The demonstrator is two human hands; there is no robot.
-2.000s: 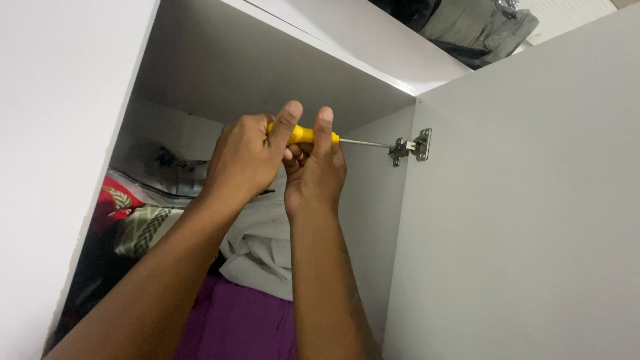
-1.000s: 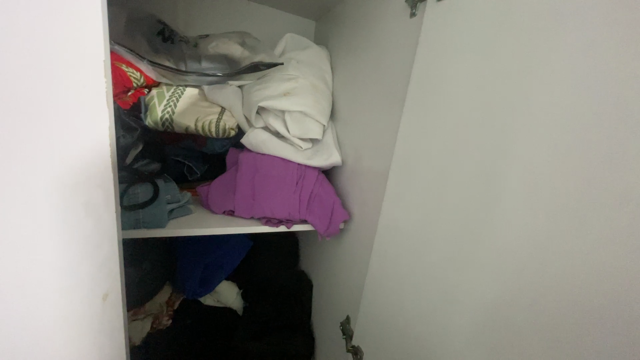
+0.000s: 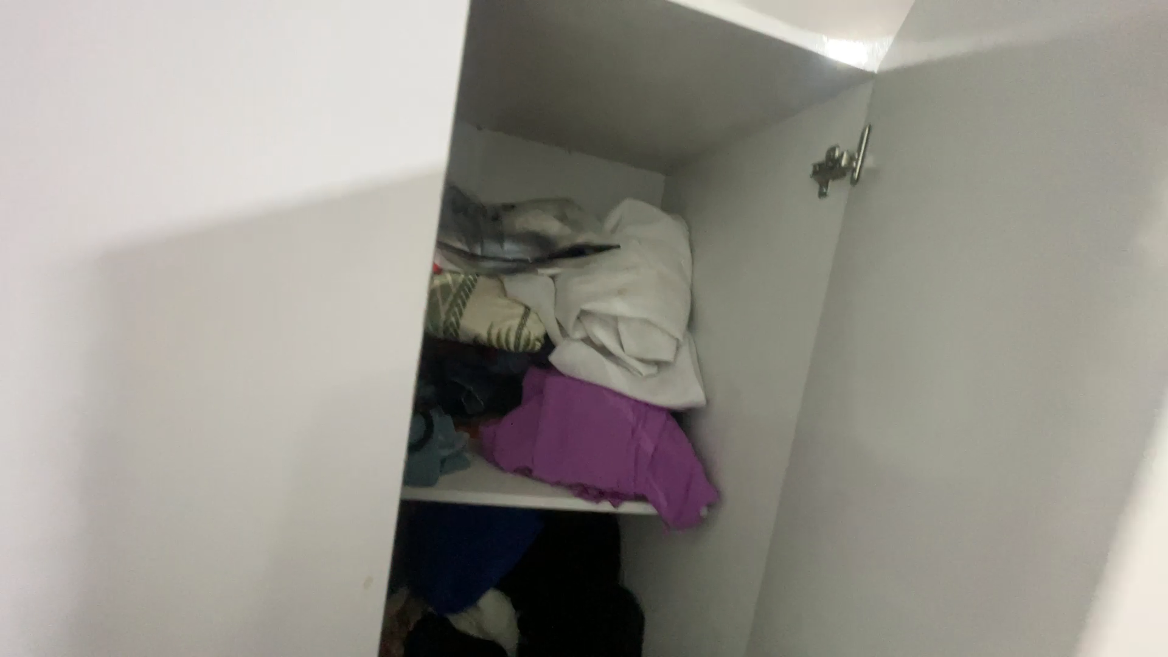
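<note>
Neither my left hand nor my right hand is in view, and no screwdriver shows. A metal cabinet hinge [image 3: 836, 167] joins the inner side wall of the white cupboard to its open right door [image 3: 985, 347], near the top. On the shelf [image 3: 538, 493] lies a folded purple cloth [image 3: 593, 438], its corner hanging over the front edge. Above it a bundled white cloth [image 3: 630, 292] rests against the side wall. A patterned cream and green cloth [image 3: 484, 312] is to its left, under a clear plastic bag [image 3: 529, 228].
A white panel [image 3: 219, 328] covers the left of the view and hides part of the cupboard. Below the shelf are a blue cloth [image 3: 465, 547] and black cloth [image 3: 575, 584]. A blue-grey cloth [image 3: 438, 447] lies at the shelf's left.
Two seconds ago both hands held a yellow-handled screwdriver at the upper hinge; hands and screwdriver are now out of view. The view has moved down, then back up to that hinge.
</note>
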